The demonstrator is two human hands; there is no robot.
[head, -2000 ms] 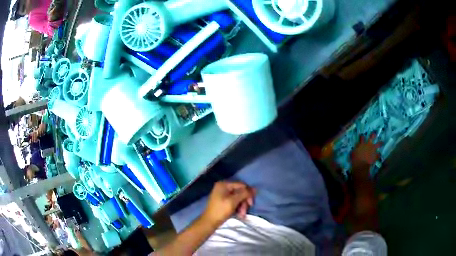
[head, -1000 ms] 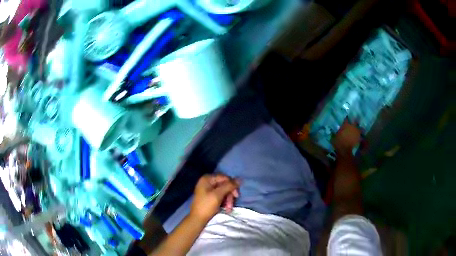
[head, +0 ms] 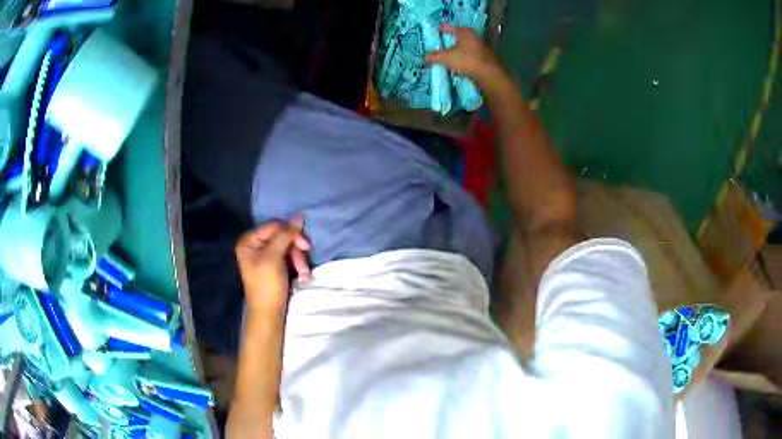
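My right hand (head: pixel 467 56) reaches into a box of light blue-green handle covers (head: pixel 403 64) at the top of the view. Its fingers are spread over a long handle cover (head: pixel 439 86); whether they grip it cannot be told. My left hand (head: pixel 267 257) is over my lap with its fingers loosely curled; nothing clear shows in it, and the inside of the hand is hidden. Fan half-assemblies with round heads (head: pixel 103 94) and blue batteries (head: pixel 137 302) lie heaped on the bench at the left.
The bench edge (head: pixel 174 171) runs down the left, beside my legs. A red object (head: pixel 480 163) is below the box of covers. At the lower right, a brown carton (head: pixel 737 231) stands near several fans with blue parts (head: pixel 693 334). The floor (head: pixel 634 94) is green.
The view has turned to the right and down, so the bench shifts to the left edge and the box to the top. My right hand stays at the box; my left hand keeps its curled pose.
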